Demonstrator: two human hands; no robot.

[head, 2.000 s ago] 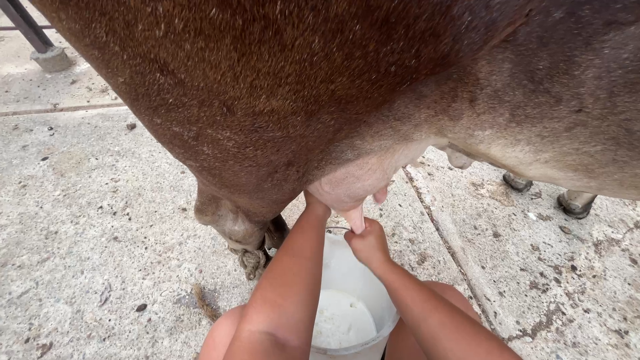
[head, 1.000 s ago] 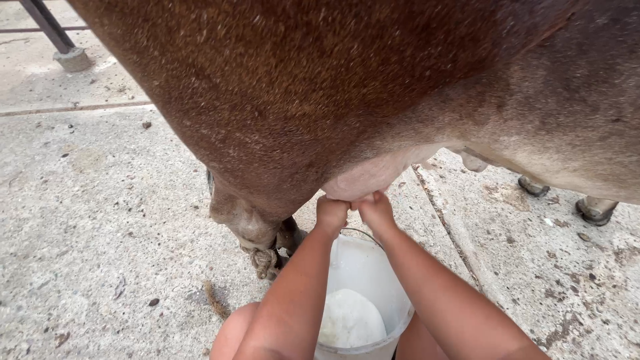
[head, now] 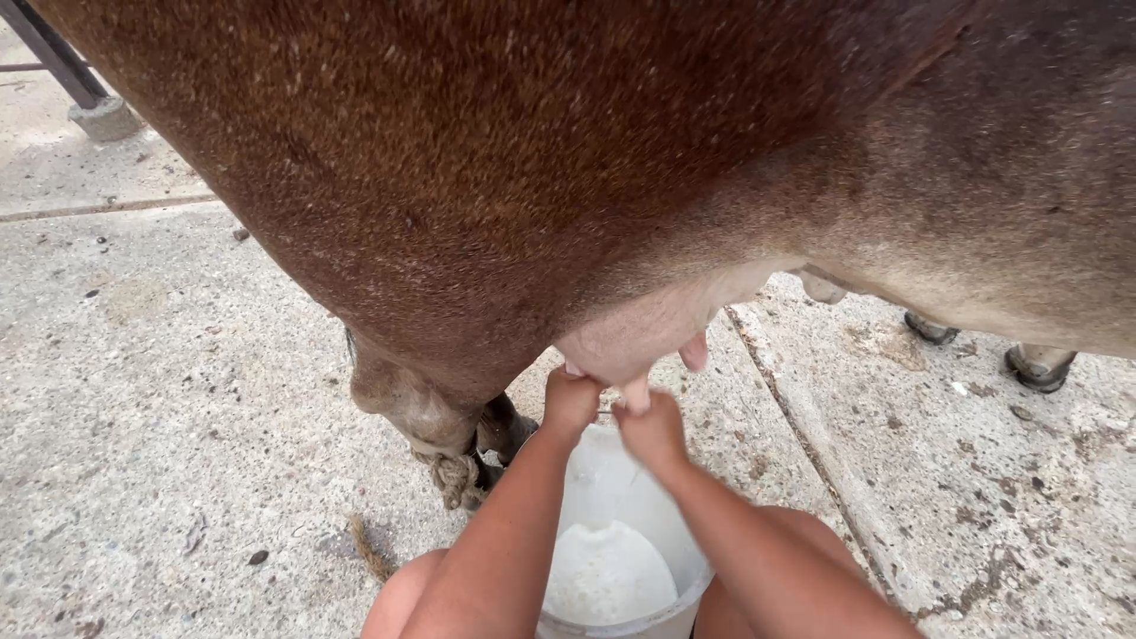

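Observation:
A brown cow (head: 497, 177) stands across the view, its pale pink udder (head: 630, 328) hanging at the middle. My left hand (head: 571, 399) is closed around a teat at the udder's left side; most of that teat is hidden. Just right of it, my right hand (head: 652, 426) grips the lower part of another teat (head: 635, 390). A third teat (head: 694, 351) hangs free behind, to the right. Below both hands, a white plastic bucket (head: 595, 479) with a wire handle is held between my knees, with white, frothy milk (head: 608, 577) in it.
Rope (head: 453, 475) is tied around the cow's hind leg at the left, and its frayed end (head: 368, 550) lies on the concrete floor (head: 195, 399). Front hooves (head: 1038, 368) stand at the right. A metal post (head: 58, 53) in a concrete footing is at the upper left.
My right hand was high against the udder one second ago and is now lower, with the teat showing above it. The free teat, hidden one second ago, shows again.

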